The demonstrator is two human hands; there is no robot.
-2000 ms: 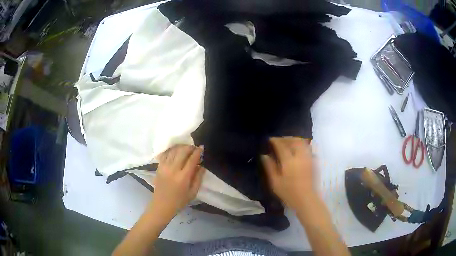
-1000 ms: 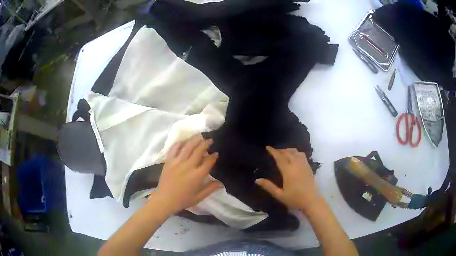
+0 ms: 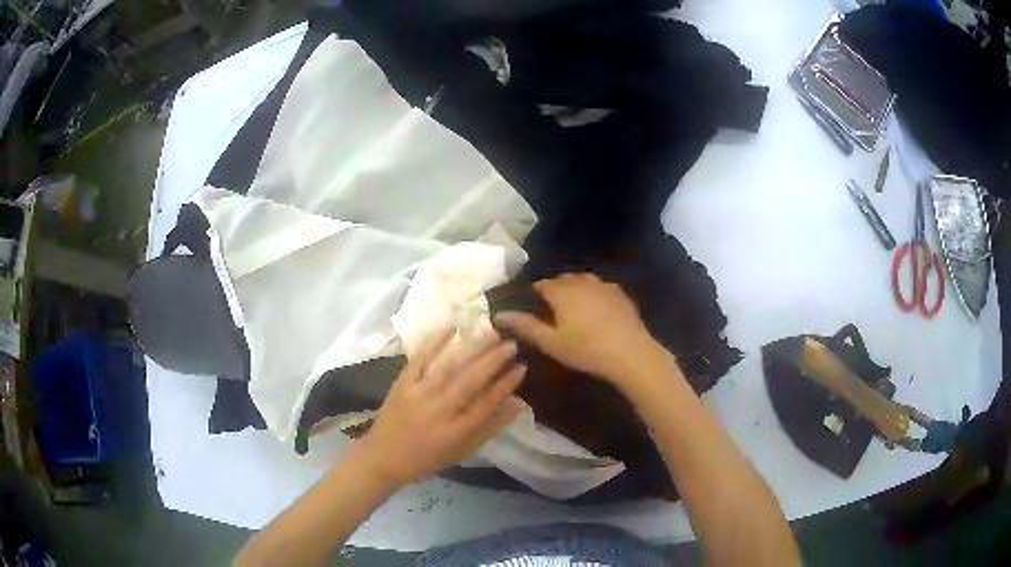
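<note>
The black garment lies spread over the middle of the table, with its white lining turned out at the left. A paler part of the lining is bunched near the middle, beside my hands. My right hand pinches the black cloth between thumb and fingers where it meets the white lining. My left hand lies over the lower white and black cloth, just left of my right hand. Its fingers look laid on the cloth; the fabric under its palm is hidden.
A steam iron rests at the right. Beyond it are scissors, a silver iron-shaped plate, a small metal tool and a metal tray. A grey padded board end shows at left, above a blue bin.
My right hand has moved left to the edge of the lining and closed on the cloth. My left hand has shifted slightly right. The white lining is more bunched near the middle.
</note>
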